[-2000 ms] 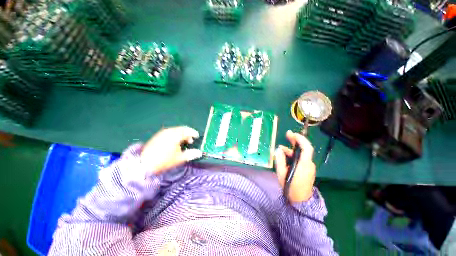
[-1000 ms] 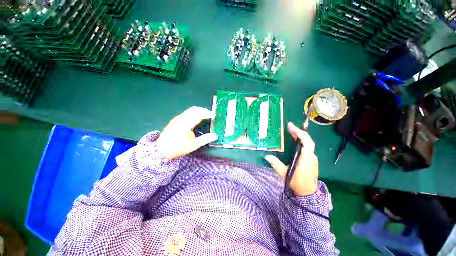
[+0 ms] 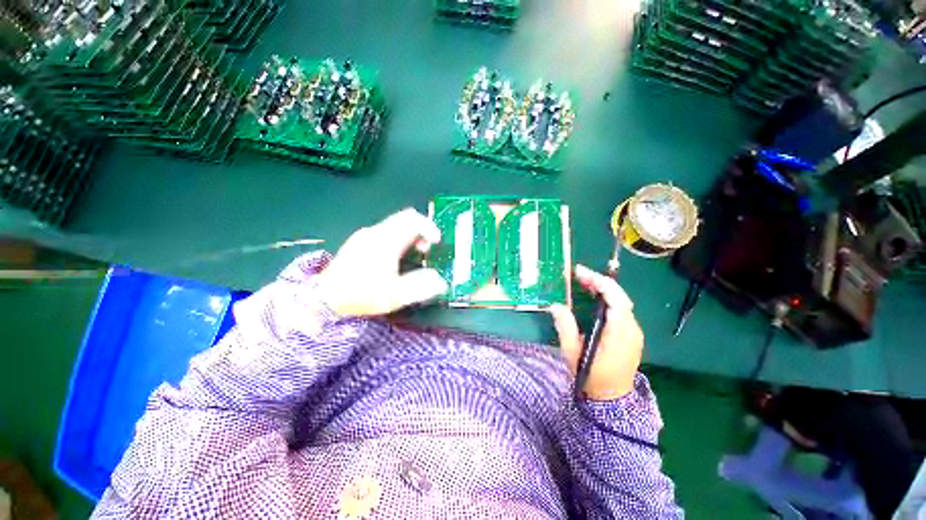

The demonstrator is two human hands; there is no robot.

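A green circuit board (image 3: 499, 251) with two oval outlines and two white strips lies flat, solder side up, on a pale support whose edge (image 3: 569, 244) shows at the right. My left hand (image 3: 386, 266) is at the board's left edge, thumb and fingers apart; whether it pinches the edge or any wire cannot be told. My right hand (image 3: 609, 340) holds a black soldering iron (image 3: 593, 343) beside the board's lower right corner, its tip pointing up toward the round yellow-rimmed tin (image 3: 658, 217). The right fingertips are close to the board's right edge.
Populated boards (image 3: 516, 120) and a short stack (image 3: 313, 112) stand beyond the work. Tall board stacks are far left (image 3: 132, 81) and far right (image 3: 746, 46). Dark boxy units (image 3: 812, 264) stand right. A blue bin (image 3: 147, 366) is lower left. A thin silvery strand (image 3: 274, 246) lies left of my hand.
The board and support sit squarer to me than two seconds ago. My right hand has come in closer to the board's lower right corner. The thin strand now shows at left.
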